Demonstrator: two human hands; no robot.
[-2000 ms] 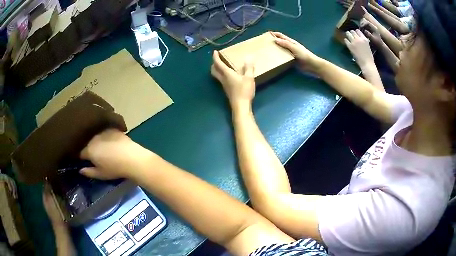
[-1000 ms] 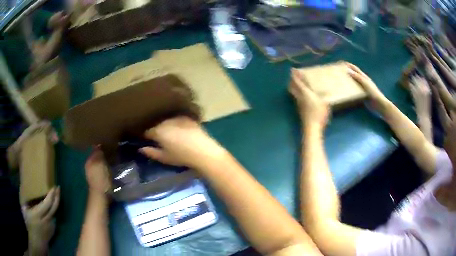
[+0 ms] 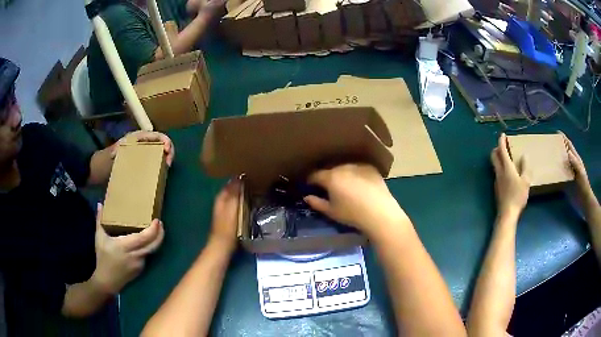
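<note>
An open brown mailer box (image 3: 310,245) sits on the white bench scale (image 3: 313,289), its lid raised at the back. My left hand (image 3: 227,214) is at the box's left side wall, fingers against it. My right hand (image 3: 349,194) reaches into the right part of the box, fingers on dark cables (image 3: 290,195); its fingertips are partly hidden and I cannot tell whether they grip. A shiny clear bagged accessory (image 3: 271,222) lies at the left inside the box. The scale's plate is mostly hidden under the box.
A tan cardboard sheet (image 3: 415,141) with handwritten numbers lies behind the box. People at left and right hold closed cartons (image 3: 135,184) (image 3: 542,158). A larger carton (image 3: 172,92) and pale pole (image 3: 117,69) are back left. A white adapter (image 3: 433,85), dividers and wires are at the back.
My view has swung left, bringing the left neighbour and larger carton into fuller view. My hands remain at the box, the right one still inside it.
</note>
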